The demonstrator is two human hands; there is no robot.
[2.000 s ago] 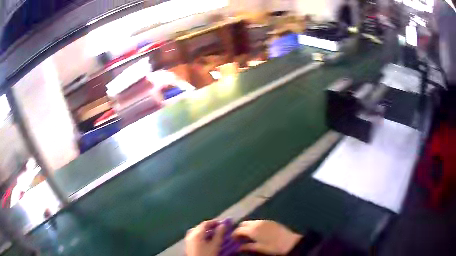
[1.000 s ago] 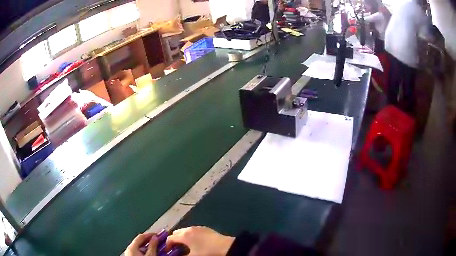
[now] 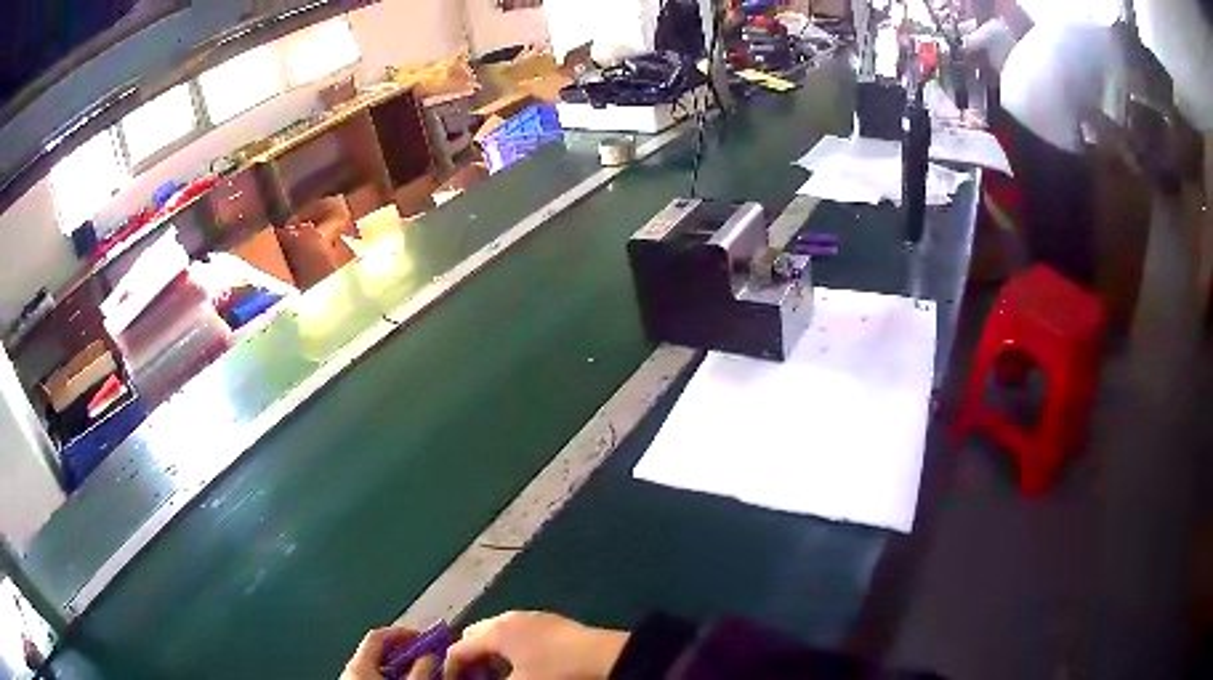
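Note:
Purple cells (image 3: 420, 646) are held between my two hands at the bottom edge of the head view; how many cannot be told. My left hand (image 3: 377, 656) is cut off by the lower edge, its fingers around the cells from the left. My right hand (image 3: 539, 646) comes in from the right with a dark sleeve, its fingertips against the cells. Both hands are over the near end of the dark green bench and the pale metal rail (image 3: 565, 477).
A black-and-silver fixture (image 3: 712, 282) stands by a large white paper sheet (image 3: 811, 419), with purple cells (image 3: 815, 245) behind it. The green conveyor belt (image 3: 439, 399) runs along the left. A red stool (image 3: 1042, 319) stands on the floor at right, near a person (image 3: 1064, 93).
The view has swung right and steadied since the first frame, bringing the stool and person into view. Both hands still hold the purple cells, now lower left in the picture.

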